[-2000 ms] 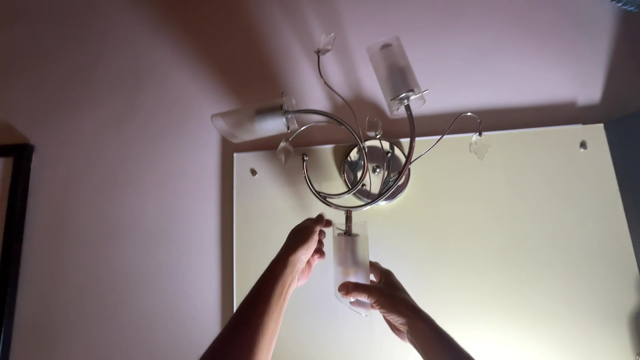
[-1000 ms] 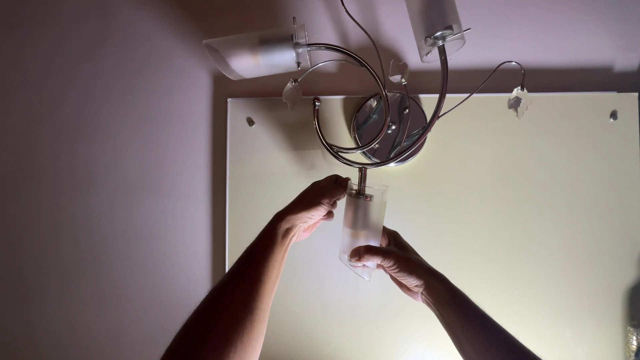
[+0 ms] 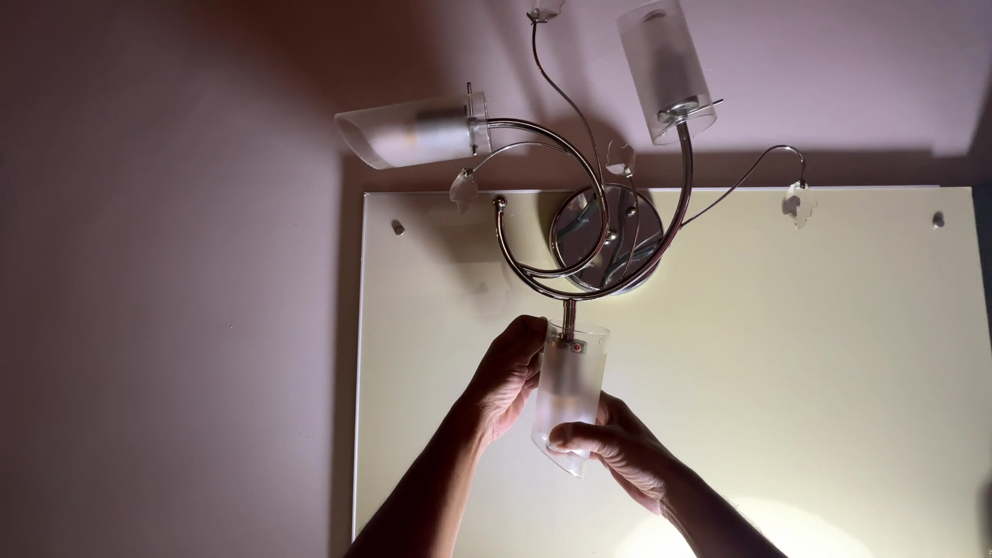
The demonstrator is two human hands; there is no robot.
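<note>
A frosted glass lampshade hangs around the lower socket of a chrome light fixture. My right hand grips the shade near its slanted lower end, thumb across the front. At the shade's upper left edge, just beside the short metal stem, the bent fingers of my left hand come together; whether they pinch a small part there cannot be seen. A second frosted shade points left, and a third points upward at the right, each on a curved chrome arm.
Thin curved wires with clear leaf-shaped pendants spread around the fixture, another pendant hanging at the right. Behind is a pale panel with small metal studs near its upper corners. A pinkish surface lies left and above.
Both hands stay at the lower shade in much the same hold. The view has shifted, with the fixture nearer than two seconds ago.
</note>
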